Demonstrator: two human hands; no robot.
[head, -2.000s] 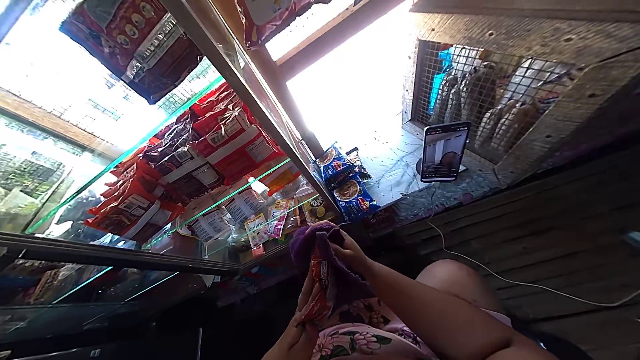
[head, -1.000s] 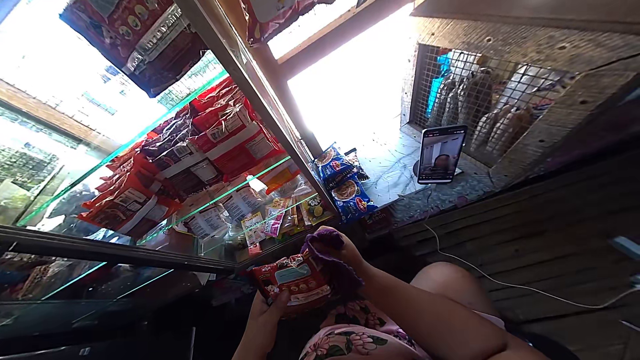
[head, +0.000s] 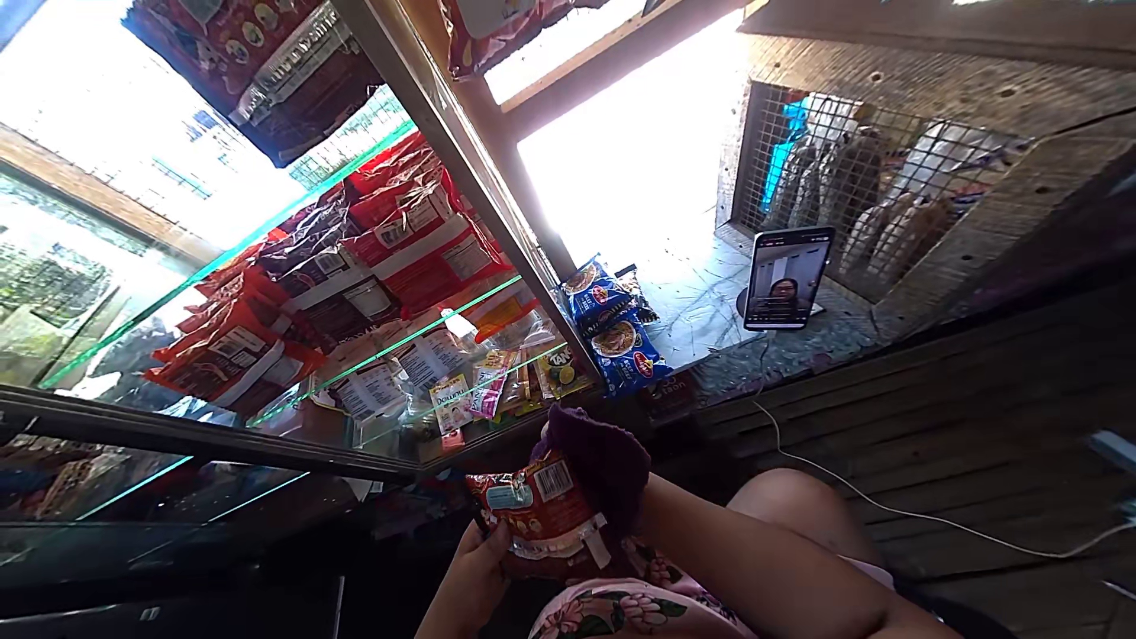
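A red printed plastic packet (head: 541,510) is gripped at its lower left edge by my left hand (head: 484,555), the thumb on its face. A dark purple cloth (head: 603,453) covers most of my right hand (head: 621,484) and lies against the packet's upper right side. The fingers under the cloth are hidden. Just above the cloth, blue noodle packets (head: 626,351) rest at the counter's corner beside the glass case.
At the left, a glass display case (head: 461,306) holds red packets (head: 426,231) and small sachets (head: 453,399). A phone (head: 785,280) stands on the counter (head: 692,302), its white cable (head: 896,510) trailing right. Behind it is a wire-mesh wooden box (head: 887,169).
Two seconds ago the red packet was seen edge-on; its printed face now shows. The purple cloth has moved from over the packet to its right side.
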